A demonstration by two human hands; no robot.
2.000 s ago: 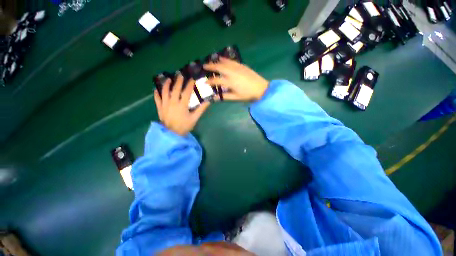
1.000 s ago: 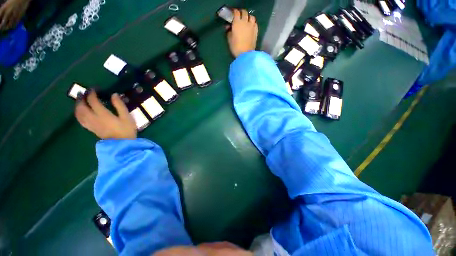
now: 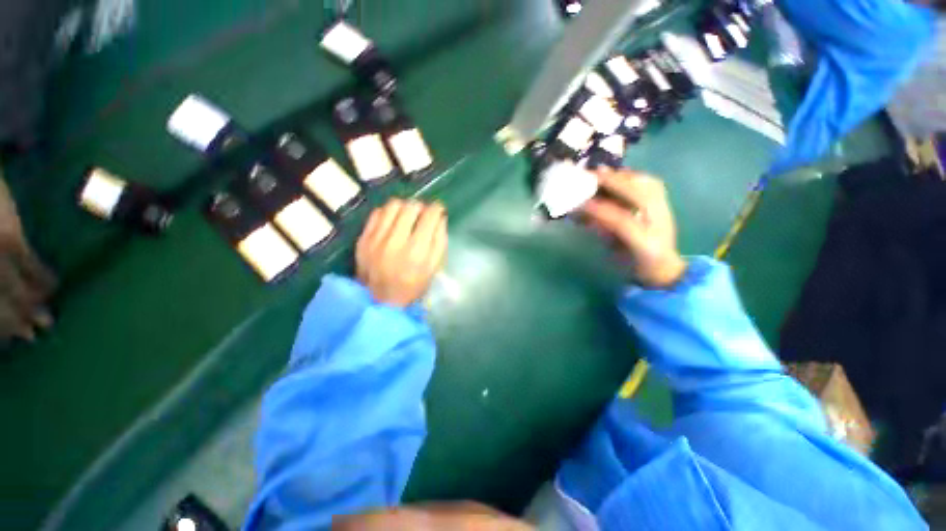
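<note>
Black handheld units with pale rectangles stand out on the green bench. Three lie side by side in a slanted row (image 3: 303, 222), with two more (image 3: 369, 156) just to their right. My left hand (image 3: 402, 249) is palm down on the bench, below those two, fingers together; its palm side is hidden. My right hand (image 3: 638, 223) is at the near end of the unit pile (image 3: 600, 114), thumb and fingers closed on a blurred unit with a bright white face (image 3: 568, 189).
Loose units lie beyond the row (image 3: 105, 195), (image 3: 199, 124), (image 3: 348, 44). A pale grey bar (image 3: 571, 78) runs beside the pile. Another person's blue sleeve (image 3: 856, 62) is at upper right; a blurred hand (image 3: 19, 275) is at the left edge. Part of a unit shows at bottom left (image 3: 189, 515).
My left hand has left the unit at the row's left end and moved right. My right hand has come back from the far unit to the pile and taken hold of a unit. The view has shifted.
</note>
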